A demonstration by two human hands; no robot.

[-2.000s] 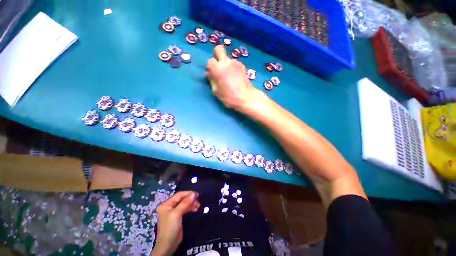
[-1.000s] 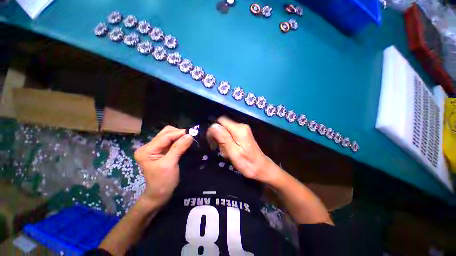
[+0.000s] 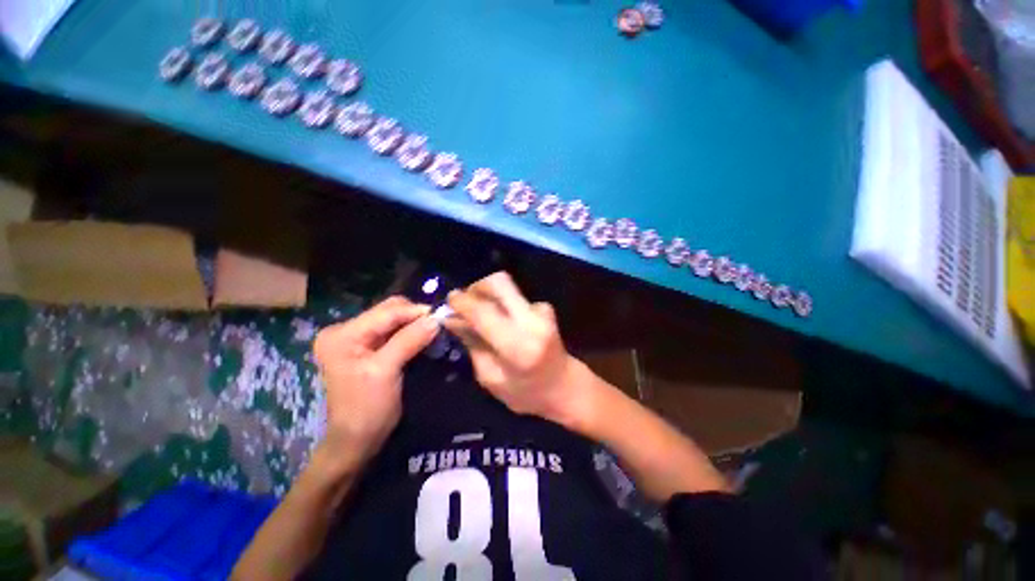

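My left hand (image 3: 369,361) and my right hand (image 3: 507,340) meet over the lap, fingertips almost touching. A small whitish part (image 3: 442,312) is pinched in my left fingertips, mostly covered. My right fingertips are closed at it; whether they hold anything of their own is hidden. A white piece (image 3: 430,285) lies on the dark cloth just beyond the fingers. Silver-and-dark round parts (image 3: 484,184) run along the bench edge, in two rows at the left end. A loose part with a copper-red ring (image 3: 630,20) lies at the top of the view.
The teal-green bench (image 3: 545,97) crosses beyond my hands. A white slotted slab (image 3: 897,193) and a red tray (image 3: 965,85) are at the right. A blue bin (image 3: 794,11) is cut off at the top. Cardboard (image 3: 108,263) and a blue crate (image 3: 170,531) are below, left.
My right hand has come back from the loose parts on the bench to the lap and now meets my left hand at the small part. The view has tilted down.
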